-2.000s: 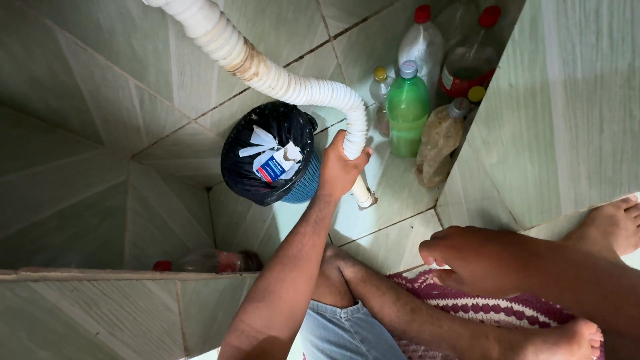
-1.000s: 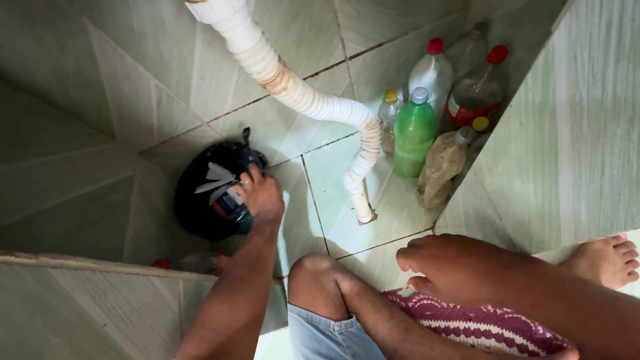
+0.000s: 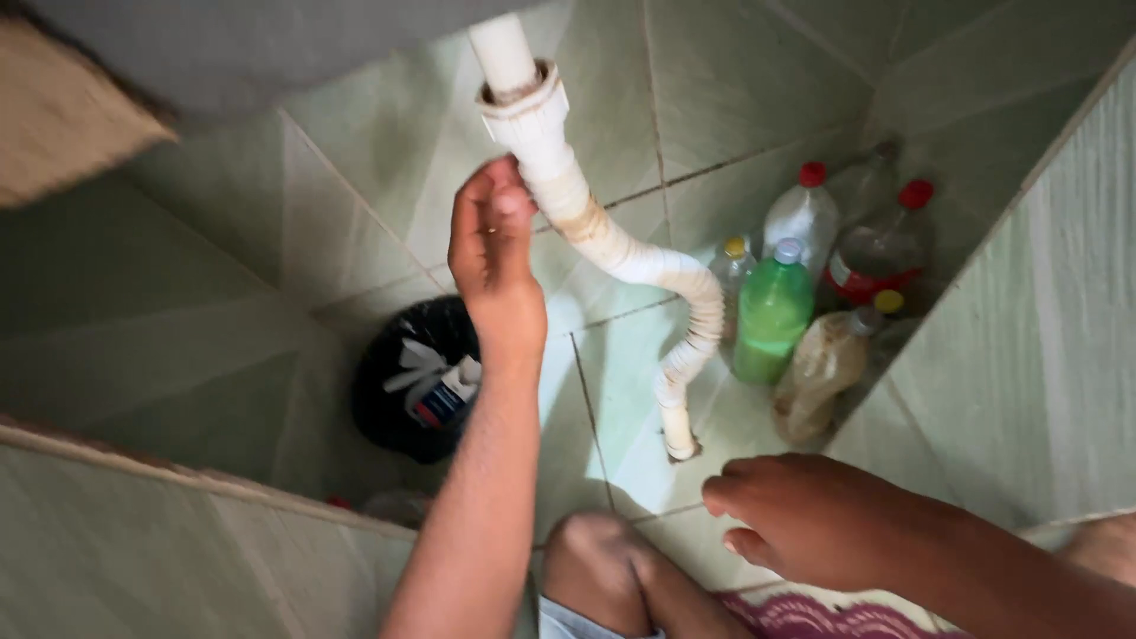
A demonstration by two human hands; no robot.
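Note:
A white corrugated drain hose (image 3: 652, 266) runs from a white plastic slip nut (image 3: 525, 105) at the top down to a hole in the tiled floor. My left hand (image 3: 499, 226) is raised beside the hose's upper end, just below the nut, fingers curled and apart; whether the fingertips touch the hose cannot be told. My right hand (image 3: 781, 515) hovers at the lower right, fingers loosely bent, nothing in it. Left of my left forearm stands a bin lined with a black plastic bag (image 3: 377, 390), with white scraps and a blue-and-white packet in it.
Several plastic bottles, among them a green bottle (image 3: 774, 315), stand right of the hose. Tiled wall edges (image 3: 204, 484) flank the space on both sides. A dark surface (image 3: 266, 44) overhangs the top left. A purple-and-white crocheted mat (image 3: 825, 617) lies below my right arm.
My left hand held the lower hose, then reached to the bin, and is now up by the hose's top end. The bin has shifted left, away from the hose's foot. The view shows more above.

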